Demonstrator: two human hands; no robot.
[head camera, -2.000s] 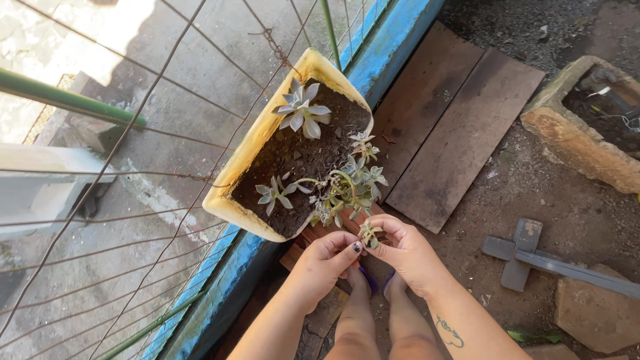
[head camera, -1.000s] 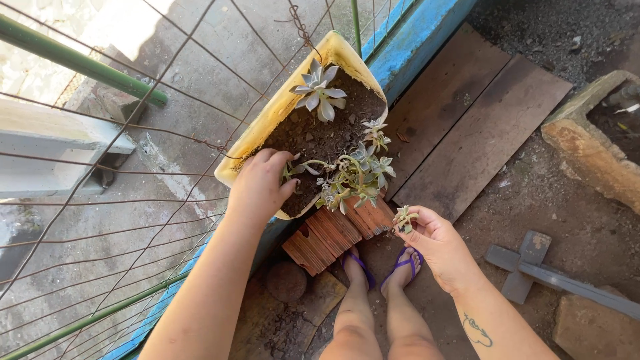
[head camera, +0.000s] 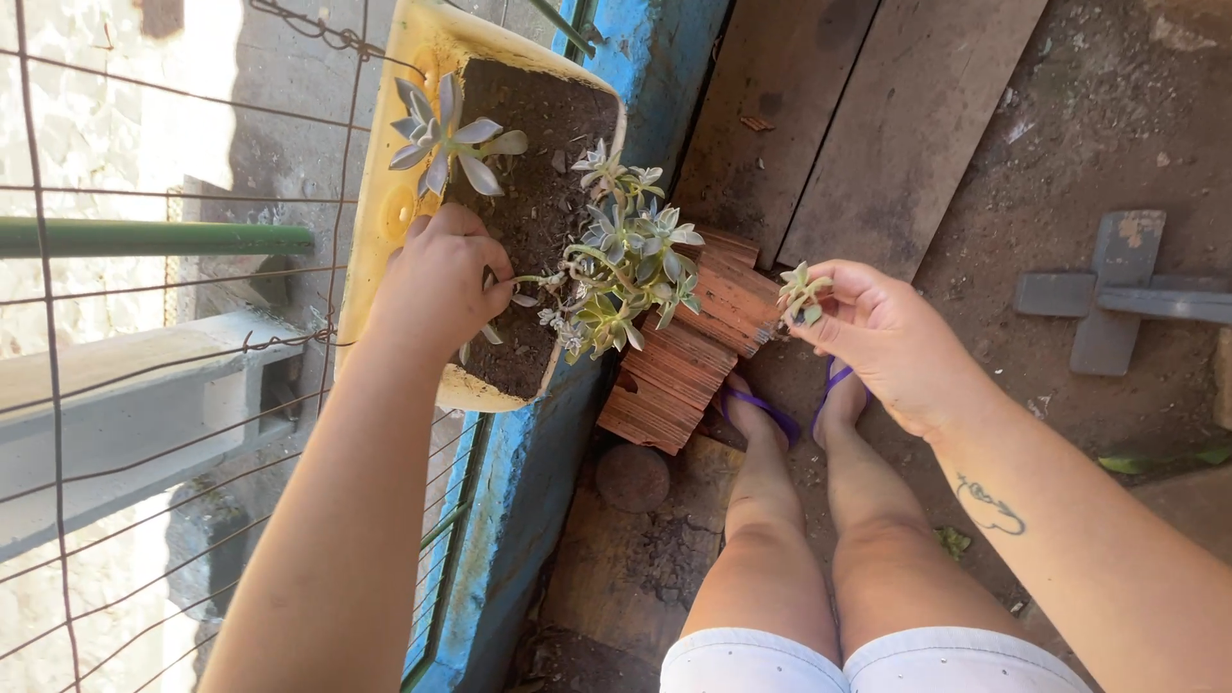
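My left hand (head camera: 448, 279) reaches into the yellow planter (head camera: 375, 231), its fingers curled low over the dark soil (head camera: 544, 144). Whether something is pinched between those fingertips is hidden. Just above it grows a grey-green succulent rosette (head camera: 450, 135). A trailing clump of succulents (head camera: 630, 260) hangs over the planter's right rim, and one pale stem runs from it toward my left fingers. To the right of the planter, my right hand (head camera: 857, 313) holds a small succulent cutting (head camera: 801, 294) between thumb and fingers.
A wire fence (head camera: 197, 197) with a green bar (head camera: 154, 238) borders the planter on the left. Beneath lie a blue ledge (head camera: 520, 491) and ribbed clay bricks (head camera: 688, 337). Wooden boards (head camera: 895, 125) lie at the top, and a grey wooden cross-shaped piece (head camera: 1116, 292) at right.
Both hands were together below the planter; then they parted, the left into the soil and the right keeping the cutting. Since then my left hand has moved up along the planter. The view has shifted.
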